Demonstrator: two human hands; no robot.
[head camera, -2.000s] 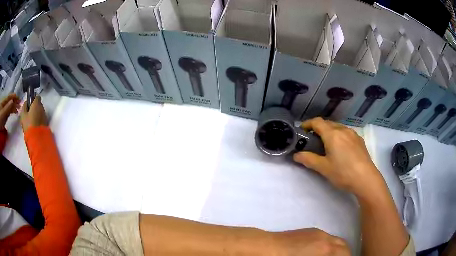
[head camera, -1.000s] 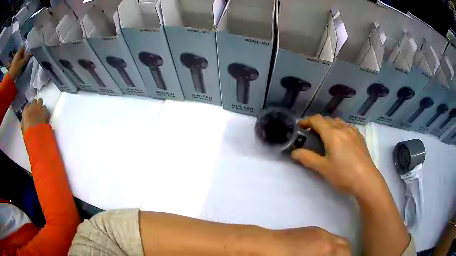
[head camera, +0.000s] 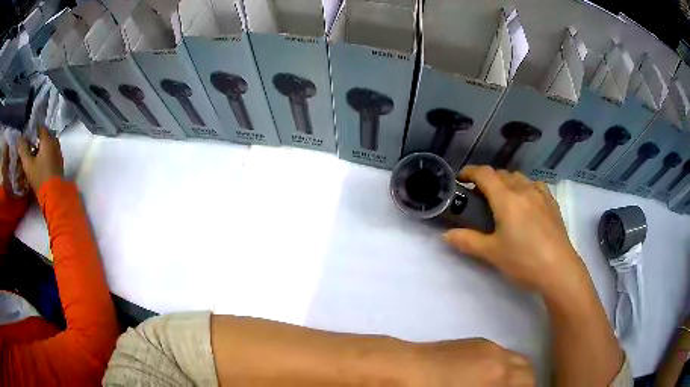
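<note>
A dark grey handheld fan (head camera: 424, 186) lies on the white bench at centre right, its round head towards the left and its dark open face up. My right hand (head camera: 518, 227) grips its handle, thumb below and fingers above, beside the small button area. My left forearm lies across the bottom of the view. My left hand (head camera: 484, 366) is at the bottom edge, partly cut off; its fingers cannot be made out. A second grey fan (head camera: 623, 230) lies to the right, its handle wrapped in a white translucent sleeve (head camera: 627, 291).
A row of open blue-grey retail boxes (head camera: 371, 113) lines the far edge of the white bench (head camera: 204, 227), with flaps sticking up. At the left, a person's orange-sleeved arms (head camera: 76, 249) reach over the bench, hands at a white bag. Part of another arm shows at the lower right edge.
The fan's head, blurred a second ago, now looks sharp and has tilted slightly in my right hand. The neighbour's hands have come together at the white bag. My left arm has barely moved.
</note>
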